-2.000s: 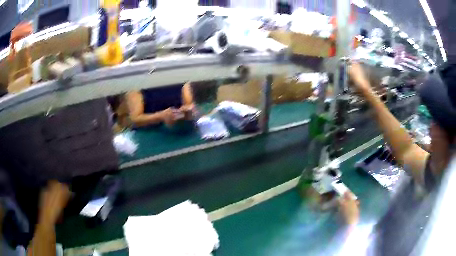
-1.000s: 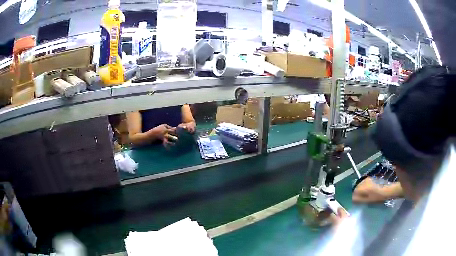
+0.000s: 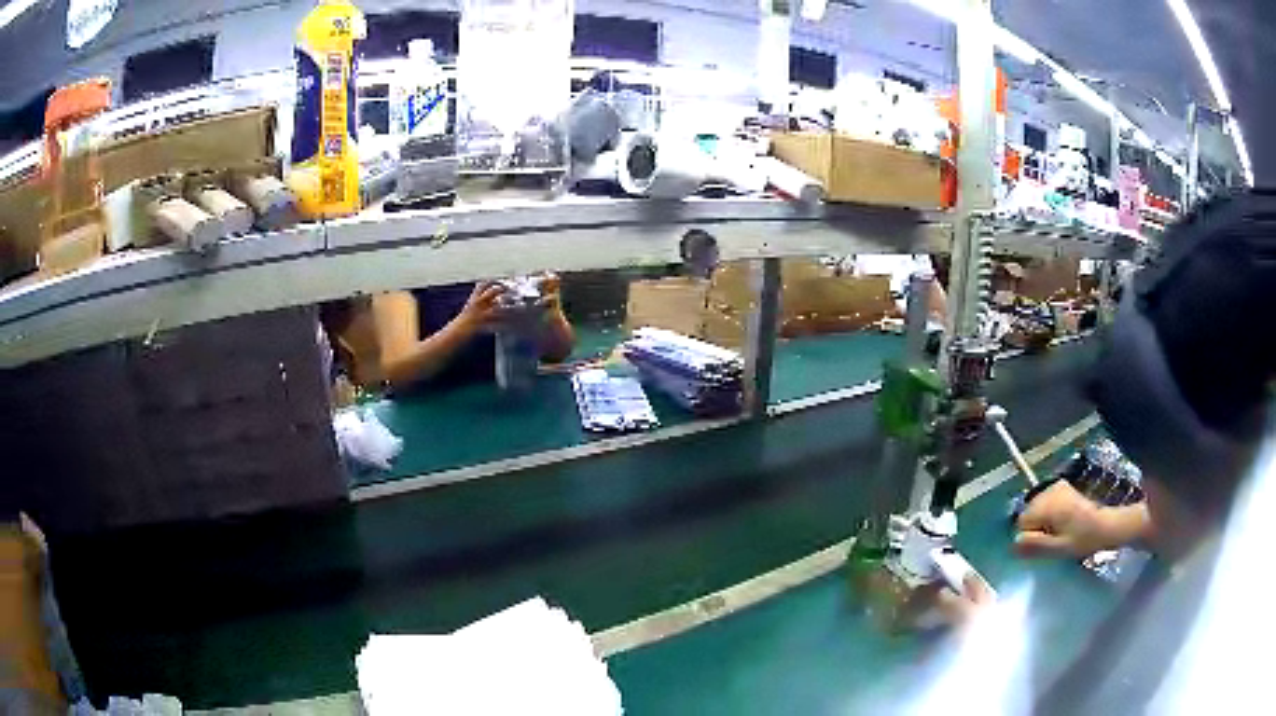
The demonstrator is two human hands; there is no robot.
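Note:
Neither of my hands can be made out in the head view. A stack of bright white sheets (image 3: 490, 663) lies at the bottom centre, on the near edge of the green bench, its lower part cut off by the picture edge. Small whitish pieces (image 3: 129, 705) show at the bottom left, cut off and too unclear to name. A brownish shape (image 3: 25, 616) stands at the left edge, also cut off.
The dark green conveyor (image 3: 560, 532) crosses behind the pale rail (image 3: 728, 599). A neighbour's hand (image 3: 1064, 520) is near the lever of a green press (image 3: 910, 406). Opposite, a person handles a package beside blue-white packs (image 3: 613, 402). A metal shelf (image 3: 560, 231) spans above.
The hand and the white-and-dark package at lower left two seconds ago are gone from view. The neighbour's raised arm has come down. The opposite person's hands have risen with a package.

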